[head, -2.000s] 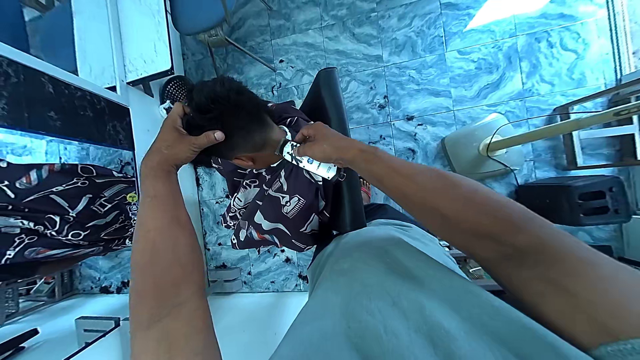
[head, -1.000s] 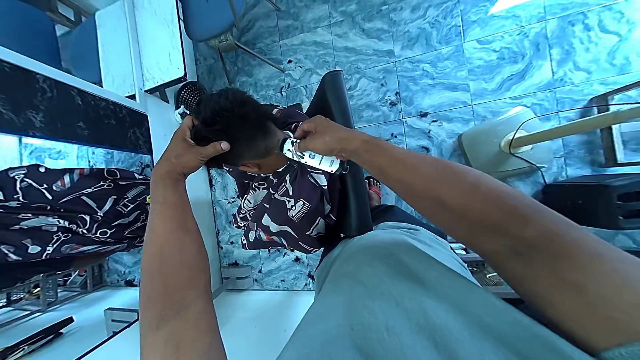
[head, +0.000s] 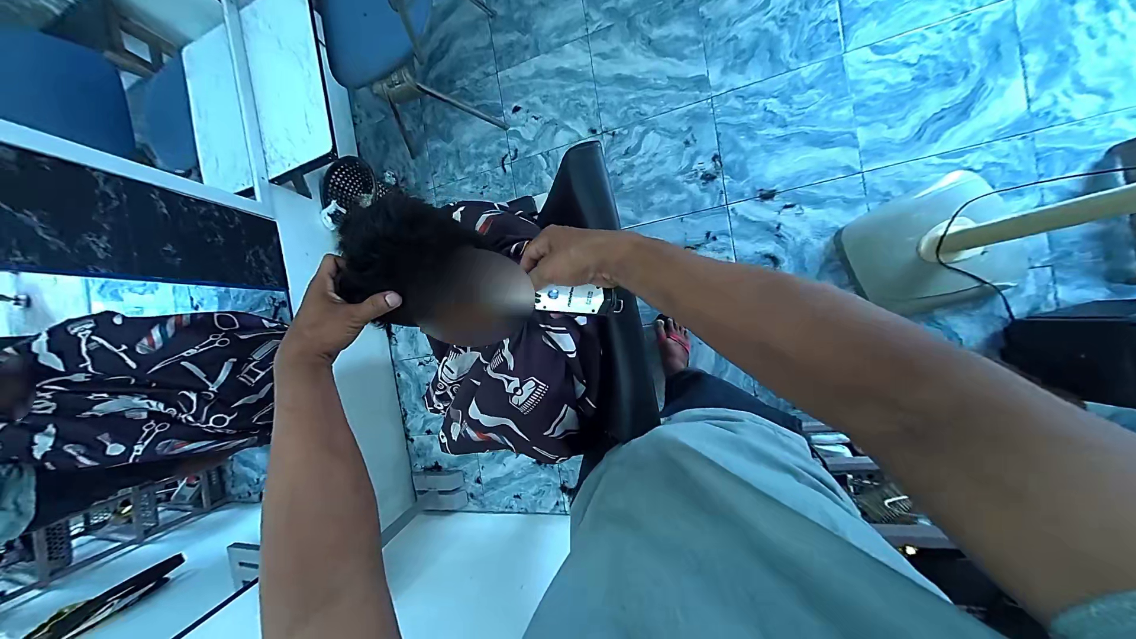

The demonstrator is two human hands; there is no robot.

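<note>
A seated person with dark hair point(head: 399, 240) wears a dark barber cape point(head: 515, 390) printed with combs and scissors. My left hand point(head: 333, 315) lies against the hair at the side of the head, thumb and fingers spread around it. In my right hand point(head: 572, 257) is a white hair clipper point(head: 572, 299), held beside the lower part of the head; its blade end is hidden. Behind the person's back stands the black backrest of a chair point(head: 621, 355).
A mirror at the left reflects the cape point(head: 151, 382). A round black perforated object point(head: 349, 182) stands by the white counter point(head: 342, 435). Blue chairs point(head: 373, 40) are at the upper left. A pale stand base point(head: 923, 240) with a cable is at the right. Hair clippings lie on the tiles.
Both hands stay at the head, and the clipper remains in my right hand beside it. Only small shifts show.
</note>
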